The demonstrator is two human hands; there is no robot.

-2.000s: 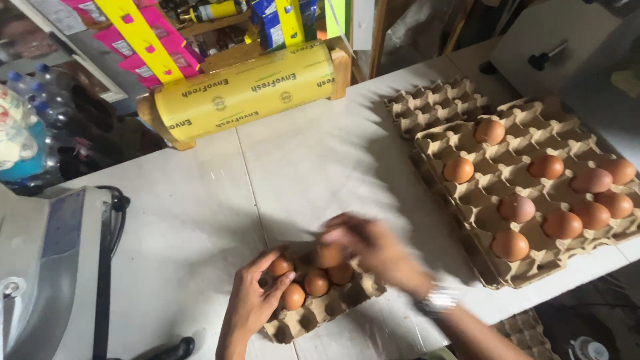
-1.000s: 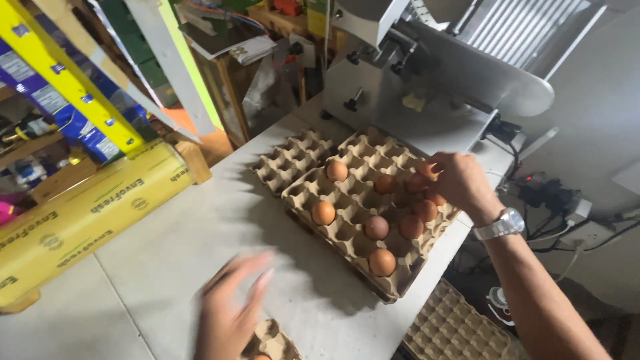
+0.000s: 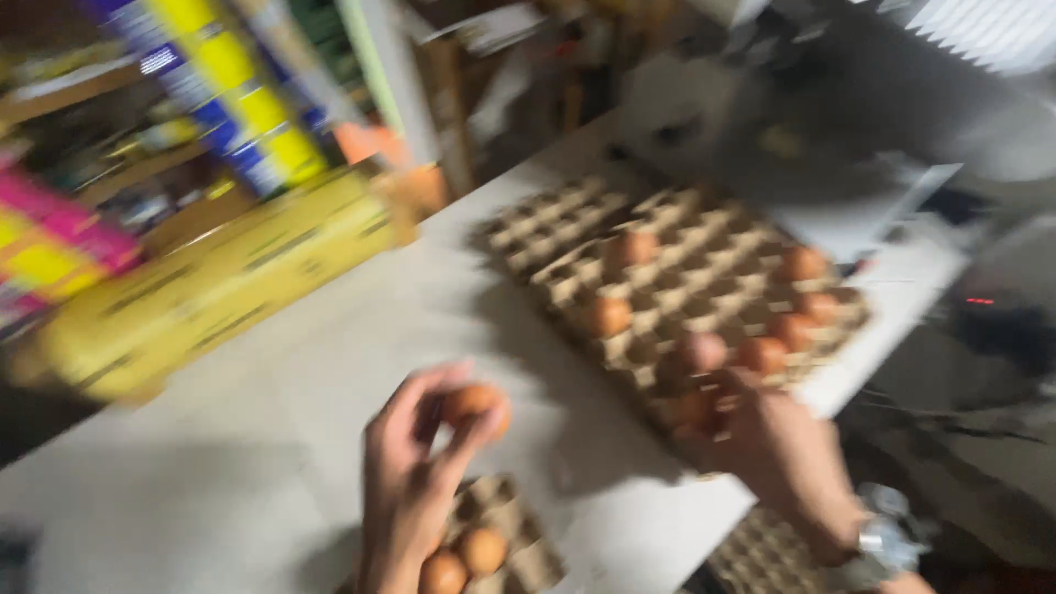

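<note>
My left hand (image 3: 421,454) holds a brown egg (image 3: 477,406) between thumb and fingers, above a small pulp carton (image 3: 528,544) at the bottom. Two brown eggs (image 3: 483,551) show in that carton; my wrist hides part of it. My right hand (image 3: 767,437), with a watch on the wrist, reaches over the near corner of the large pulp egg tray (image 3: 685,256). Its fingers are around a brown egg (image 3: 697,408) at that corner, blurred; whether the egg is lifted cannot be told. Several more brown eggs sit spread over the tray, mostly at its right side.
A smaller pulp tray (image 3: 557,219) lies against the large tray's far left side. A yellow wrap roll (image 3: 223,280) on a wooden holder lines the table's back left edge. A metal slicing machine (image 3: 792,107) stands at the back right. Another pulp tray (image 3: 767,553) is below the table edge.
My left hand has an egg in it; a second ago it was blurred beside the small carton. My right hand has moved from the large tray's right side to its near corner. The view has shifted.
</note>
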